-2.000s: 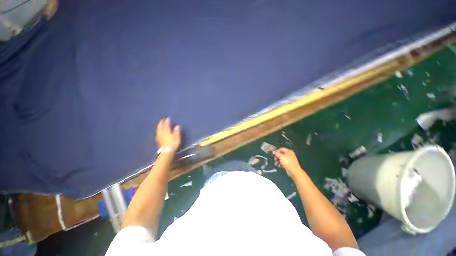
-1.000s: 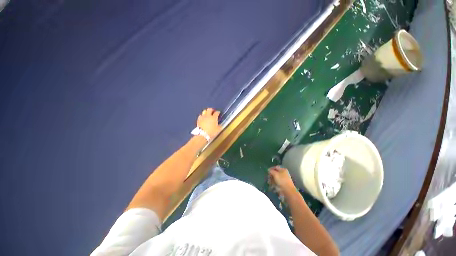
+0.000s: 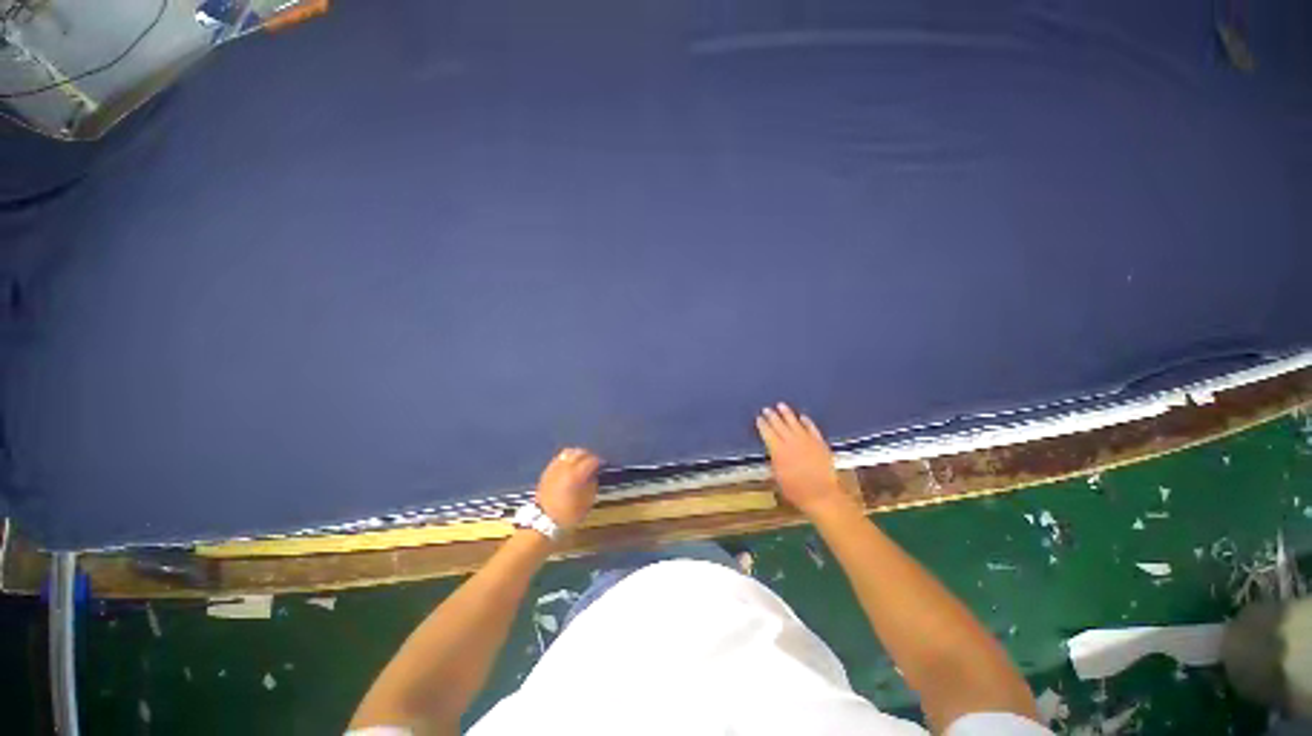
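The navy fabric [image 3: 576, 245] covers the long table, with a few faint wrinkles toward the far side. Its near edge shows stacked layers with pale edges over a white strip. My left hand [image 3: 568, 486], with a white band at the wrist, is at the near edge of the cloth with its fingers curled; whether it pinches the edge cannot be told. My right hand [image 3: 799, 457] lies flat on the cloth near the edge, fingers spread, to the right of my left hand. The yellow stick [image 3: 360, 541] lies along the wooden table edge, partly behind my left wrist.
The brown table edge [image 3: 1036, 463] runs along the front. A silver rail [image 3: 62, 647] sticks out at the lower left beside a blue block. The green floor [image 3: 921, 564] has white scraps. Part of a pale bin [image 3: 1273, 654] shows lower right. A pale surface with a cable [image 3: 87, 65] is upper left.
The view has swung left, so the table edge lies more level and the bins move right. My right hand has come up from over the floor onto the cloth. My left hand remains at the edge.
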